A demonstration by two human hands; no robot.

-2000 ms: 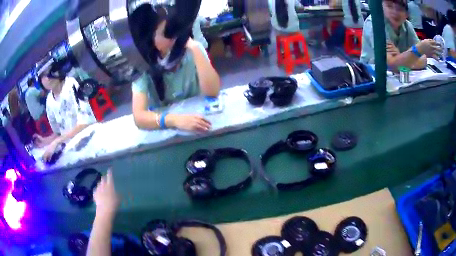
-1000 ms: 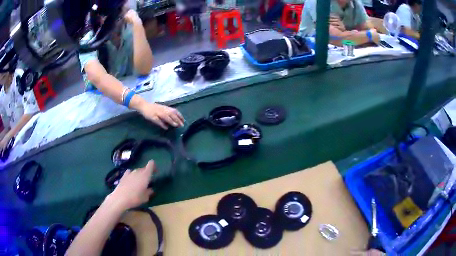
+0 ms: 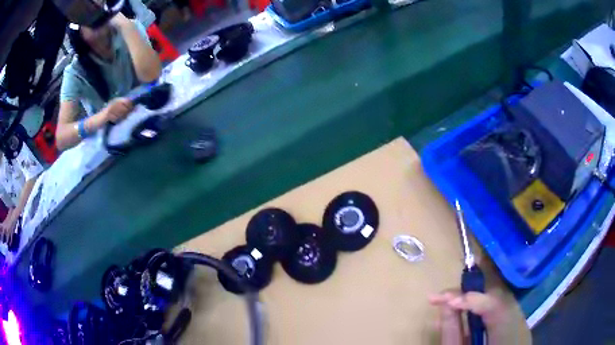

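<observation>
My right hand (image 3: 475,317), at the bottom right, holds the soldering iron (image 3: 471,279) by its dark handle, with the metal tip pointing up beside the blue tray. Several black speaker drivers (image 3: 350,220) lie flat in a cluster on the cardboard sheet (image 3: 364,296). Some have silver centres and white labels. A small silvery coil (image 3: 408,248) lies to their right. A black headphone (image 3: 162,277) is at the lower left, its cups showing and its curved headband blurred over the cardboard. My left hand cannot be made out.
The blue tray (image 3: 442,176) holds the grey soldering station (image 3: 563,128) and yellow sponge (image 3: 537,205). More headphones lie at the lower left edge. Across the green bench (image 3: 303,114), a person holds a headphone; a dark disc (image 3: 202,145) lies nearby. Another headphone (image 3: 219,46) sits beyond.
The view has swung right and down. My left hand, earlier over a headphone on the green bench, has left view. The iron and my right hand show more fully. The person opposite now holds a headphone.
</observation>
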